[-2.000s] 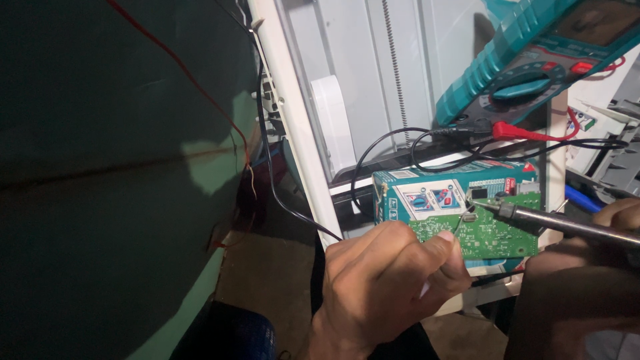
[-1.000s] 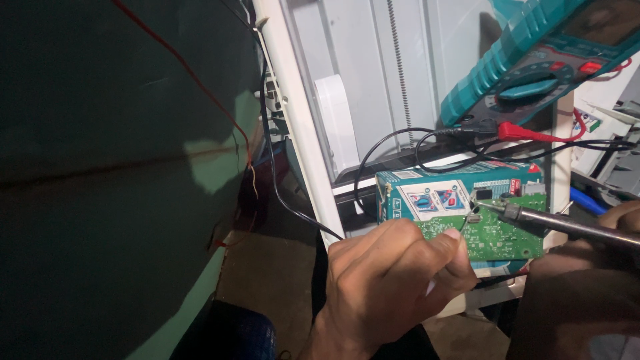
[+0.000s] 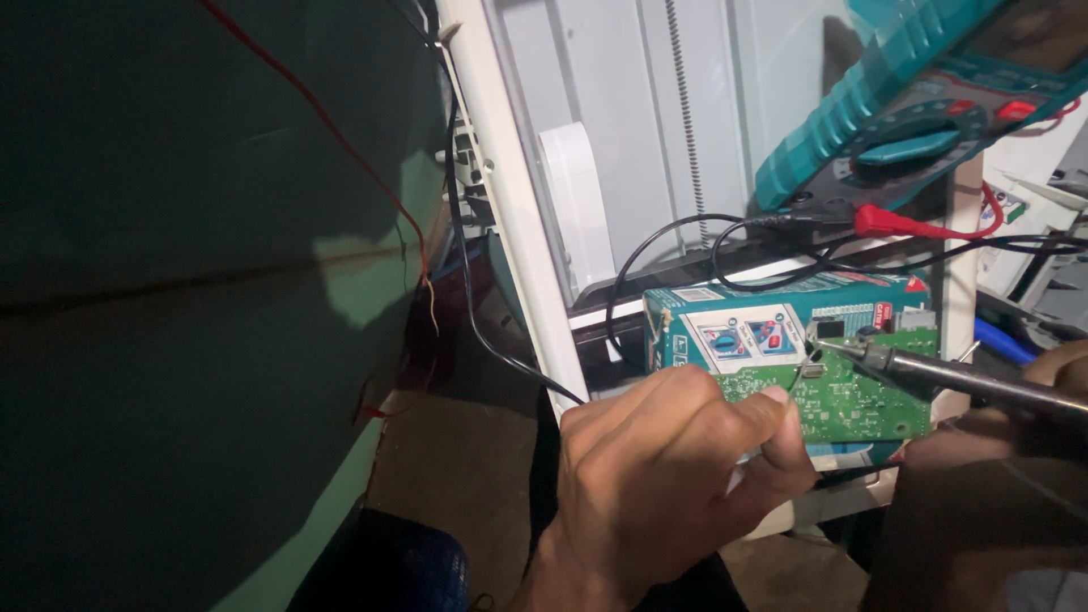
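My left hand is at the lower left part of a green circuit board, its thumb and forefinger pinched on a thin dark wire that reaches up to the board. The board lies on a teal printed box. From the right edge, my right hand, partly cut off and in shadow, holds a soldering iron. The iron's tip is at the wire's upper end, beside a small metal-cased component. Whether the tip touches the joint is too small to tell.
A teal multimeter stands tilted above the box, with a red probe plug and looping black leads. Behind is a pale appliance housing with a white frame edge. A red wire hangs at left; tools lie at right.
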